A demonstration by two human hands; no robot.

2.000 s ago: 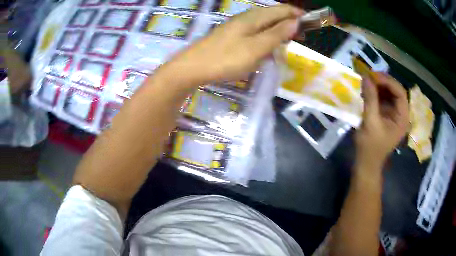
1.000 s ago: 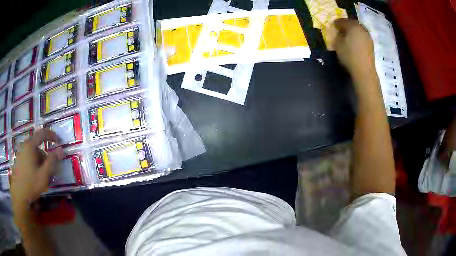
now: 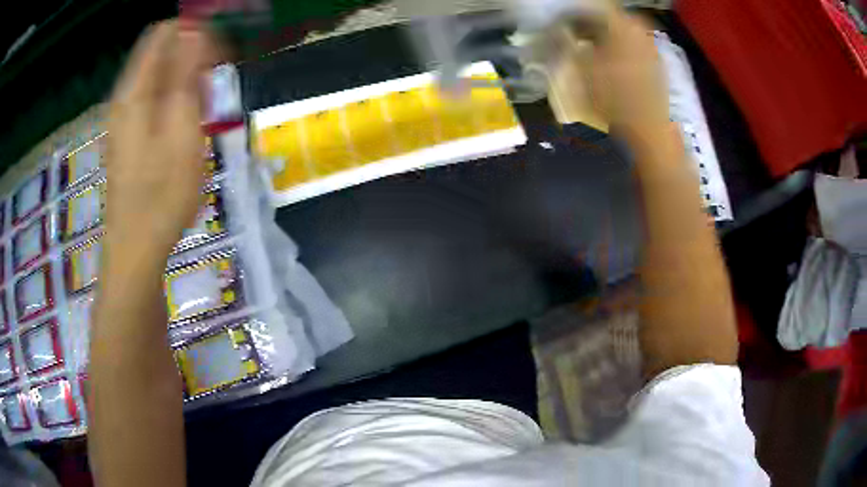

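My left hand (image 3: 157, 143), blurred, is raised over the blister tray (image 3: 249, 238) and holds a red-edged window panel (image 3: 223, 100) that shows beside its fingers. My right hand (image 3: 623, 71), also blurred, is beyond the right end of the adhesive sheet. It holds the white cut-out sheet (image 3: 447, 48), which is smeared by motion; its fingertips are hard to make out. The adhesive sheet (image 3: 380, 126), white with a row of yellow rectangles, lies on the black bench. The tray's pockets hold panels with red or yellow-marked borders.
Whitish interleaf sheets (image 3: 318, 304) stick out at the tray's right edge. A white strip with dark marks (image 3: 699, 143) lies at the right, partly behind my right arm. A red surface (image 3: 775, 76) is at the upper right. Part of a person in white clothing (image 3: 822, 285) shows at the right edge.
My left hand has risen from the near tray pockets to the far side with a panel. My right hand has moved left and taken the cut-out sheet off the adhesive sheet. The view has shifted.
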